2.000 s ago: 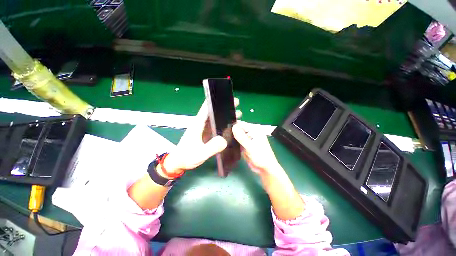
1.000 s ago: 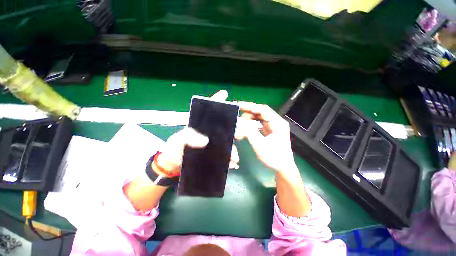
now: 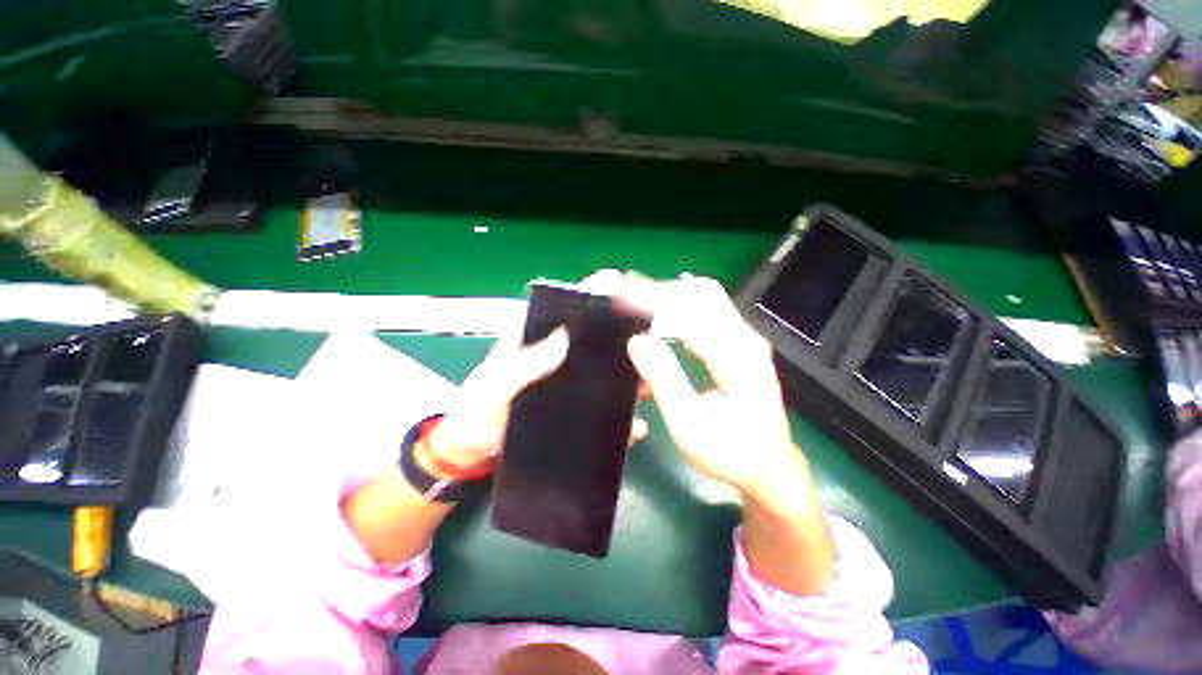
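Note:
A smartphone unit (image 3: pixel 567 429) is held above the green bench mat with its dark glossy screen facing me, its lower end leaning slightly left. My left hand (image 3: pixel 508 396) grips its left side, thumb over the screen edge and fingers behind. My right hand (image 3: pixel 712 382) is at the phone's upper right corner; its fingertips are blurred there, and I cannot tell whether they grip the edge or only touch it. A black phone tray (image 3: pixel 910 455) lies at the right with three phones in its pockets; its lowest-right pocket holds no phone.
A second phone tray (image 3: pixel 154 409) is at the left beside white papers (image 3: pixel 244 442). An orange-yellow handle (image 3: pixel 91 541) is below it. A yellow-wrapped post (image 3: pixel 106 251) rises at the upper left. A small yellow-edged part (image 3: pixel 330 226) lies beyond the white strip. A pink sleeve (image 3: pixel 1147 580) shows at far right.
The phone turned from nearly edge-on to screen facing me, then moved slightly right and down and tilted. My right hand came to its top right corner.

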